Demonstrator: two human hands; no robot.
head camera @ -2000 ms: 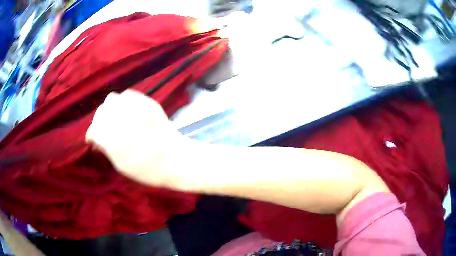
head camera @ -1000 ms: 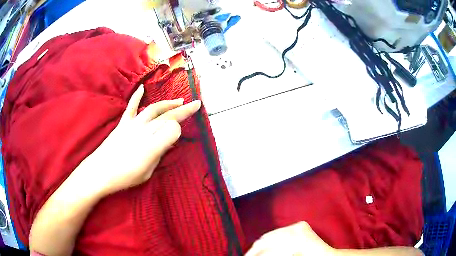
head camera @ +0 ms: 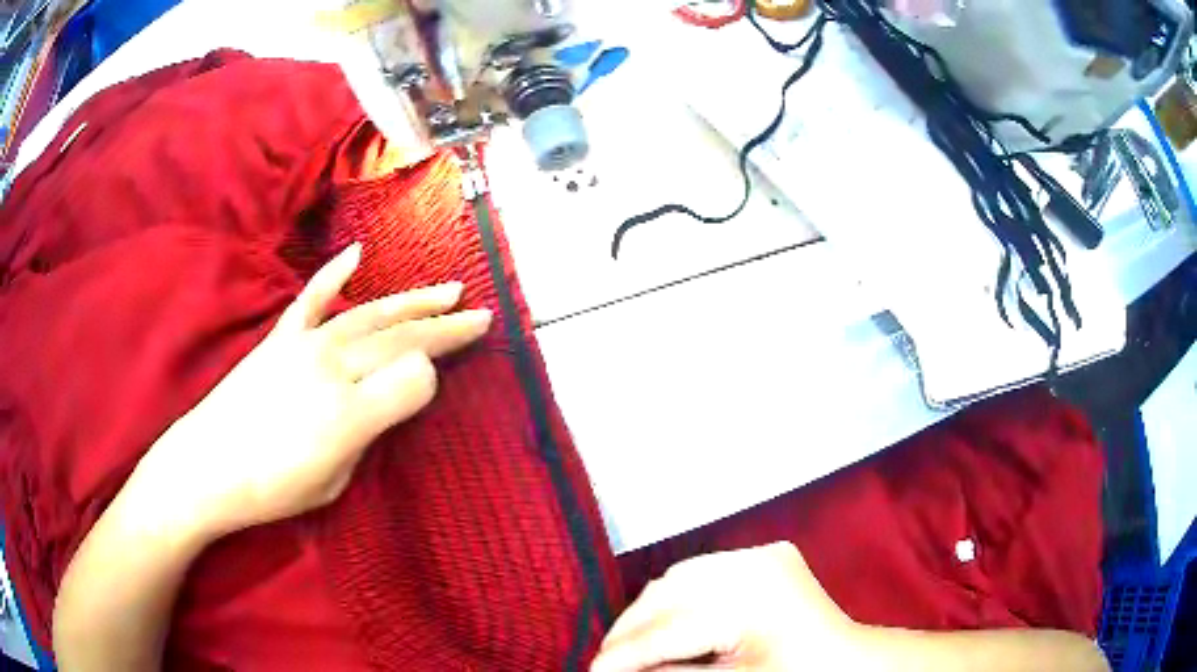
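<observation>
The red garment (head camera: 145,289) spreads over the table's left side. Its ribbed shirred panel (head camera: 446,486) runs down from the presser foot (head camera: 475,177) towards me. Black tape (head camera: 529,394) lies along the panel's right edge, its upper end at the foot. My left hand (head camera: 355,381) lies flat on the panel, fingers spread, fingertips beside the tape. My right hand (head camera: 729,610) is at the bottom edge, fingers curled at the tape and cloth edge; its fingertips are partly cut off, so its hold is unclear.
Cut black strips (head camera: 985,184) hang over a white pad (head camera: 998,328) at the right. A grey-black tension dial (head camera: 551,125) is right of the foot. More red cloth with a small white label (head camera: 966,550) hangs below the table edge. A blue crate (head camera: 1139,617) is at the lower right.
Two seconds ago one arm reached across the blurred cloth. Since one second ago, my left hand has moved slightly down and left on the panel, and my right hand slightly left.
</observation>
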